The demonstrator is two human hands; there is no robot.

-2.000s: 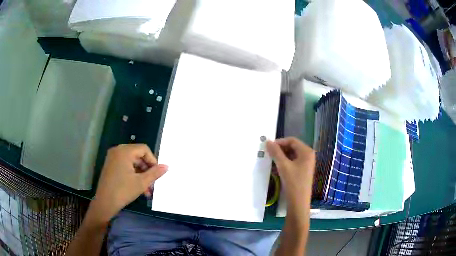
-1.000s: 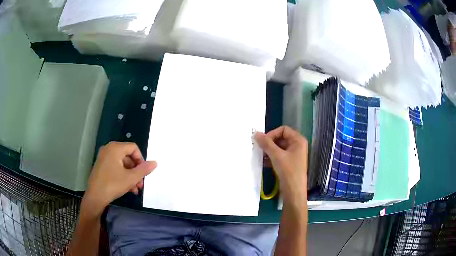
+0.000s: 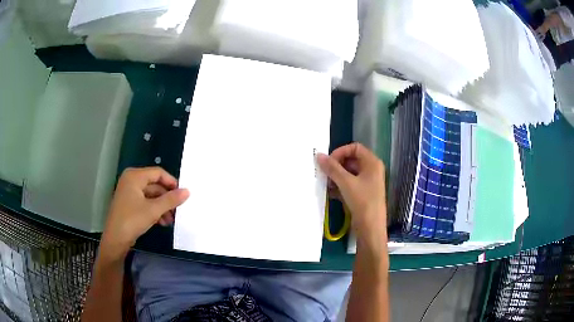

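Note:
A bright white backsheet [image 3: 252, 157] lies in front of me and covers what is under it. My left hand [image 3: 146, 204] pinches its left edge between thumb and fingers. My right hand [image 3: 355, 179] pinches its right edge, with the thumb on top. Small dark ribbon leads [image 3: 315, 153] show near the right edge, just above and beside my right thumb; part of them is hidden by it. Whether the layers below are held too cannot be told.
Scissors with a yellow handle [image 3: 338, 226] lie below my right hand. A fanned cell string stack [image 3: 434, 170] sits on a green sheet [image 3: 494, 188] at right. A pale front plate pile [image 3: 72, 148] stands left. White sheet piles [image 3: 283, 28] line the far side. Scraps [image 3: 147, 136] dot the mat.
The white sheet and both hands have shifted left and slightly up in the picture. The two dark marks near the right edge now show as a narrow strip. Both hands keep their hold.

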